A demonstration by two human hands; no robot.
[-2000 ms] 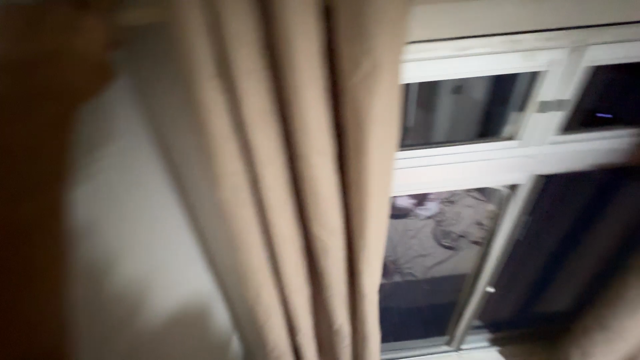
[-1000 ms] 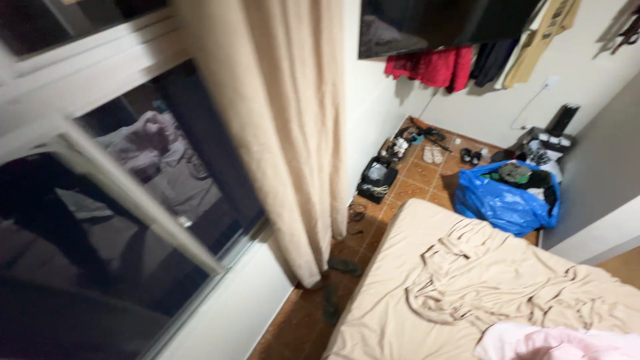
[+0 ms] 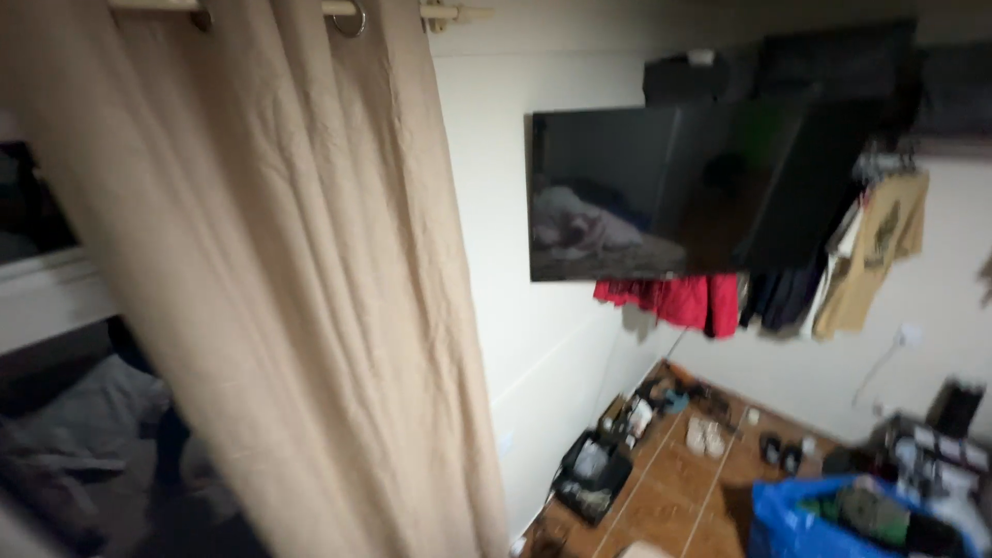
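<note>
Neither my left hand nor my right hand shows in the head view. A beige curtain (image 3: 333,279) fills the left side, hung by metal rings from a light rod (image 3: 442,11) at the top. Behind its left edge is a window with a white frame (image 3: 46,298) and dark glass. To the right of the curtain, a flat-screen television (image 3: 682,194) is mounted by the white wall, its dark screen reflecting bedding. What my hands hold or touch is hidden.
Hanging clothes include a red garment (image 3: 697,304) and a tan shirt (image 3: 880,248). On the tiled floor (image 3: 666,496) lie a black open case (image 3: 593,477), pale shoes (image 3: 705,436), dark shoes (image 3: 781,453) and a blue bag (image 3: 783,515) of clothes.
The view has swung from the window towards the television and room corner, and has risen since one second ago. The bed, seen then, is now almost wholly out of view.
</note>
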